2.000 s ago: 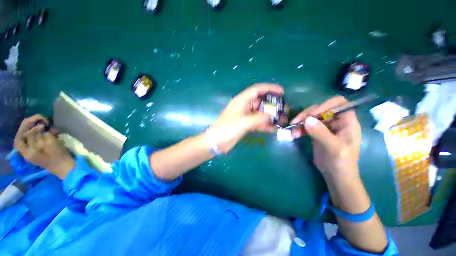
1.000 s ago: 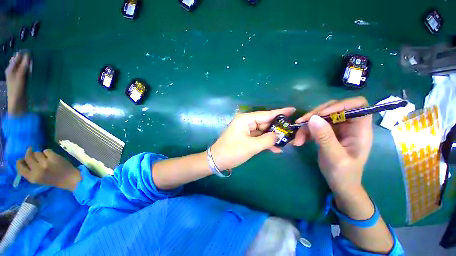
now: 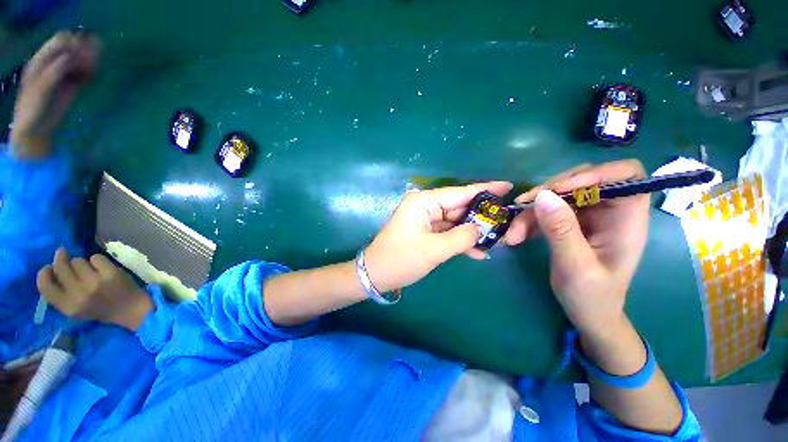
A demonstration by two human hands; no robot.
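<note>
My left hand [image 3: 410, 246], bare with a silver bracelet at the wrist, holds a small black device unit [image 3: 488, 219] by its edges, its open inside facing up. Amber and white patches show inside the unit. My right hand [image 3: 587, 237], with a blue strap at the wrist, holds dark tweezers [image 3: 648, 186] with a yellow mark near the grip. The silver tip of the tweezers reaches the right edge of the unit. My fingers partly hide the tip and the unit's rim.
A sheet of amber pieces [image 3: 730, 276] lies at right, beside white paper [image 3: 685, 183] and a grey metal foot [image 3: 747, 93]. Other units lie on the green bench, one at upper right [image 3: 618, 114], two at left. A neighbour's hands [image 3: 91, 289] are at far left, by a ribbed pad [image 3: 160, 229].
The white piece seen at the tweezers two seconds ago is no longer visible there. Since one second ago my hands have barely moved. The neighbour's upper hand has moved up and right.
</note>
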